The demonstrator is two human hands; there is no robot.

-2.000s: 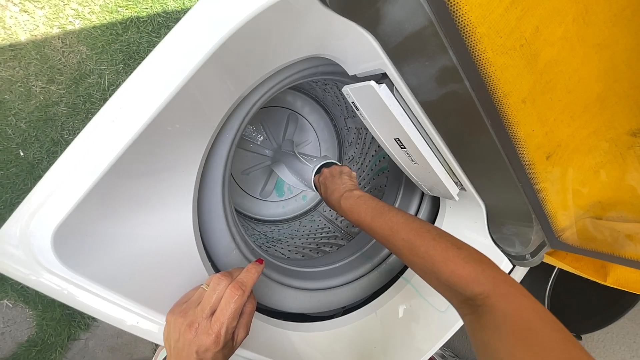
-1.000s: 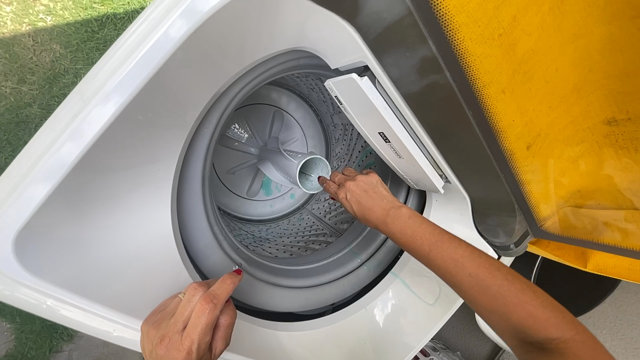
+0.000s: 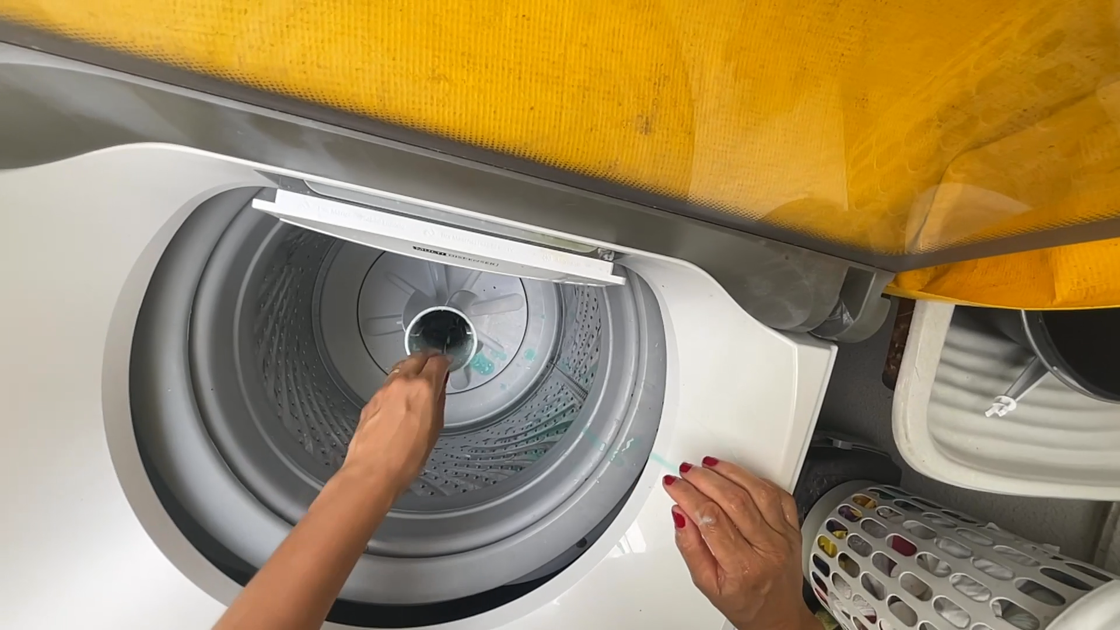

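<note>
The agitator tube (image 3: 442,335) stands in the drum (image 3: 302,350) of an uncovered top-load washing machine. My left hand (image 3: 398,420) reaches in from the lower left, its fingers pinching the tube's near rim; the fingertips are partly hidden. My right hand (image 3: 735,534), with red nails, lies palm down on the white top (image 3: 700,350) to the right of the opening and holds nothing. Blue-green residue (image 3: 483,362) spots the drum's bottom and wall, and a streak of it runs over the top near my right fingertips.
A white dispenser drawer (image 3: 437,236) juts over the drum's far edge. Behind it is the raised lid with a yellow fabric (image 3: 612,87) seen through it. To the right are a white ribbed basin (image 3: 962,411) and, below that, a white perforated laundry basket (image 3: 945,560) with cloth inside.
My right hand has let go of the agitator and now rests on the washer's top. My left hand has moved from the drum's edge to the agitator tube. The view has turned strongly.
</note>
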